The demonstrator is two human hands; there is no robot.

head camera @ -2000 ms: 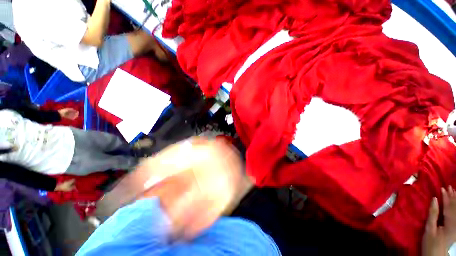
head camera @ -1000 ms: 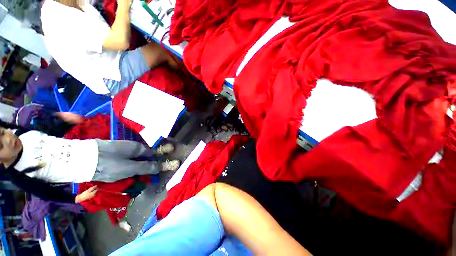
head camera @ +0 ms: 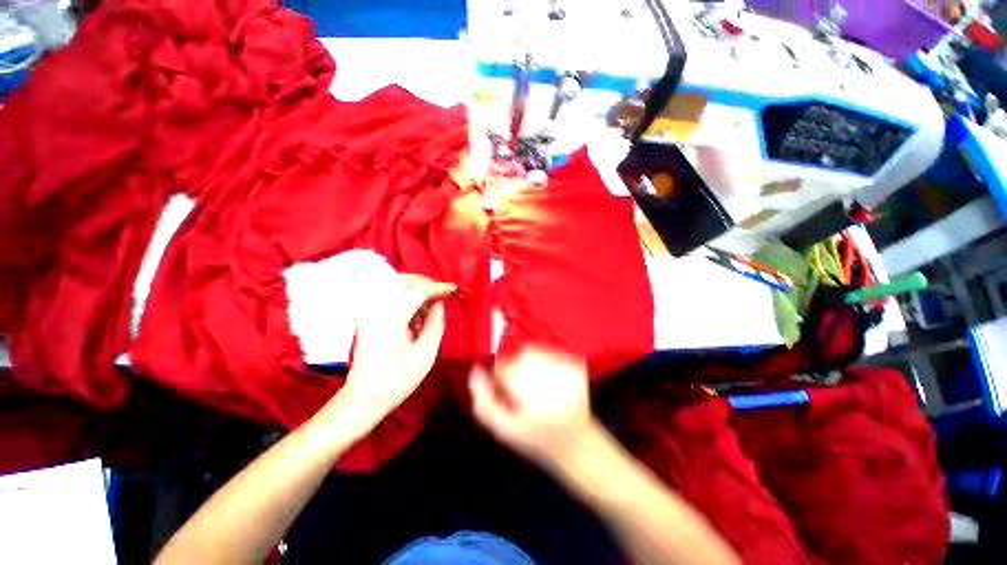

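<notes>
Red gathered cloth (head camera: 387, 210) runs under the needle area of a white sewing machine (head camera: 718, 110). A flatter red panel (head camera: 574, 276) lies right of a narrow gap, its edge puckered. My left hand (head camera: 392, 337) is at the cloth left of the gap, index finger stretched to the cloth edge; its grip is unclear. My right hand (head camera: 536, 397) is blurred at the panel's lower edge near the table front; its grip is hidden by blur. The presser foot area (head camera: 519, 166) is lit by a warm glow.
A large red heap (head camera: 144, 144) covers the left of the table. A dark rectangle (head camera: 674, 199) is against the machine. A green-handled tool (head camera: 883, 289) and green scrap (head camera: 786, 287) are at right. Another red bundle (head camera: 861, 464) is at lower right. White sheets (head camera: 55, 513) are at lower left.
The view has swung from the left aisle and other people to the sewing machine. Both my hands are now in view at the cloth; one second ago only a bent arm showed.
</notes>
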